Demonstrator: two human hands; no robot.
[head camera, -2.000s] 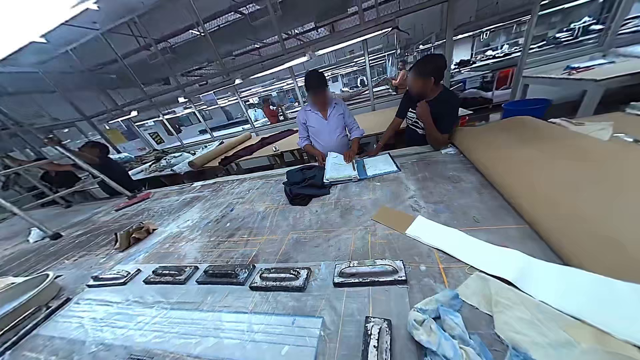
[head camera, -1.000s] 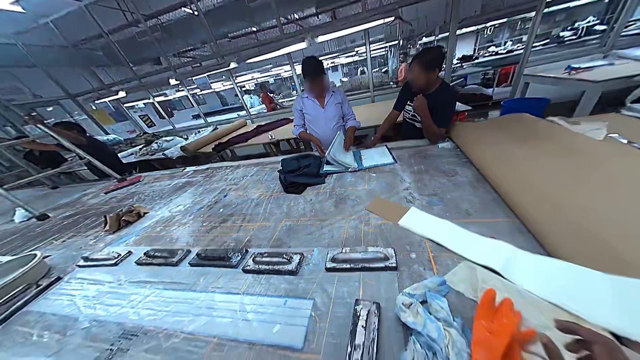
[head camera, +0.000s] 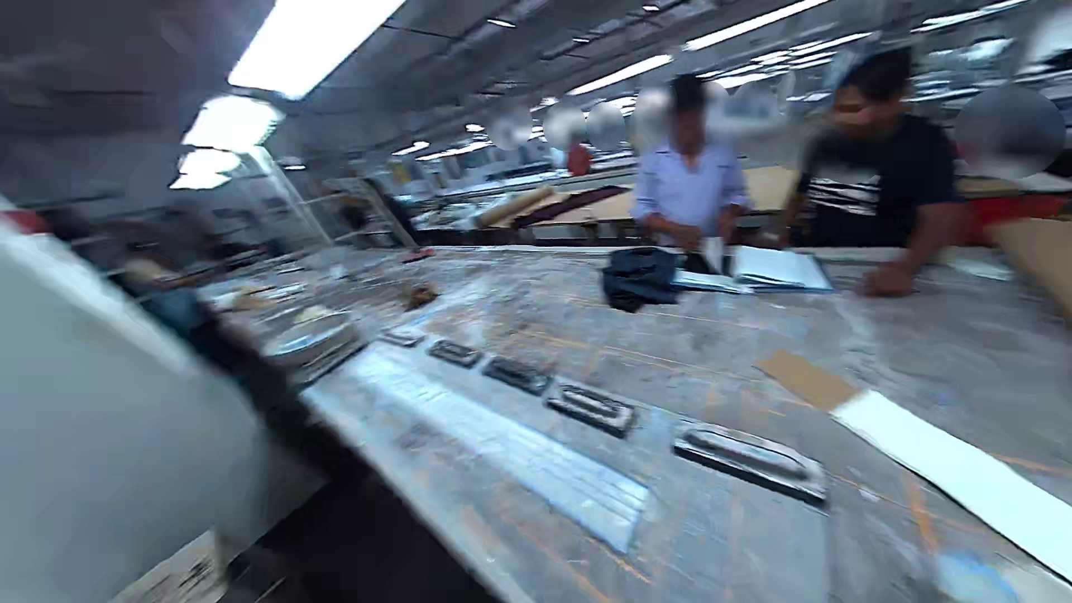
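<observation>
Neither my left hand nor my right hand shows in the head view. On the worn table (head camera: 720, 343) before me, several flat weights with handles stand in a row; the nearest is a scuffed metal-topped weight (head camera: 749, 461). A clear plastic ruler or strip (head camera: 502, 448) lies along the table's near edge. At the right a long white strip of paper or fabric (head camera: 955, 469) runs beside a brown piece (head camera: 806, 379). The picture is partly blurred.
Across the table stand a person in a light shirt (head camera: 691, 184) and a person in a dark T-shirt (head camera: 879, 184), by an open book (head camera: 779, 268) and dark folded cloth (head camera: 641, 278). A round container (head camera: 310, 335) sits at the left. A pale surface (head camera: 109, 419) fills the near left.
The view has swung left and tilted. The orange glove and a bare hand, at the lower right one second ago, are out of view. The dark-shirted person's hand now rests on the table.
</observation>
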